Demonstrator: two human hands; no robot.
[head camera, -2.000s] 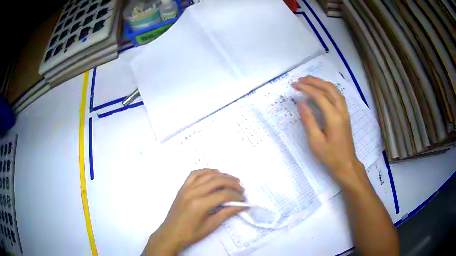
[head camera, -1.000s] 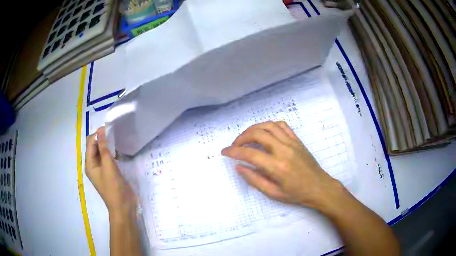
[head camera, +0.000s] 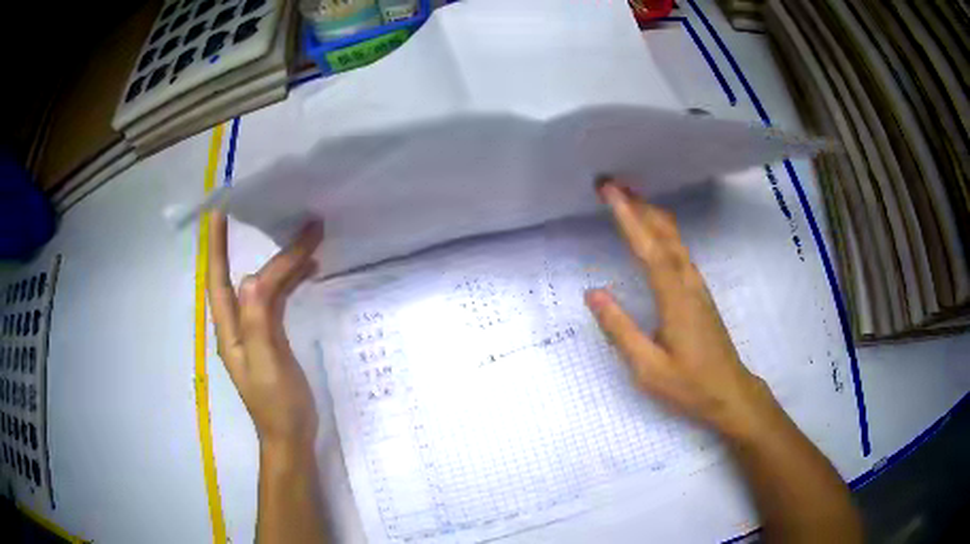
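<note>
A printed record sheet (head camera: 489, 425) with a grid and small marks lies in front of me. Above it a raised sheet (head camera: 447, 181) stands in a blurred fold, its plain side towards me. A blank white sheet part (head camera: 511, 64) lies behind it. My left hand (head camera: 266, 329) is at the raised sheet's left end, fingers spread, fingertips at its lower edge. My right hand (head camera: 691, 340) is over the printed sheet's right part, thumb and fingers apart, an upper fingertip against the raised sheet.
Stacked trays with dark parts (head camera: 197, 48) stand at the upper left, beside a blue bin (head camera: 367, 51). A tall layered stack (head camera: 851, 181) stands at the right. Another parts tray (head camera: 23, 383) lies at the left edge. A red object (head camera: 651, 11) is at the top.
The top sheet, flat at first, was lifted by its left corner and now stands raised across its width. My left hand moved left and up, its fingers now spread. My right hand has moved back right.
</note>
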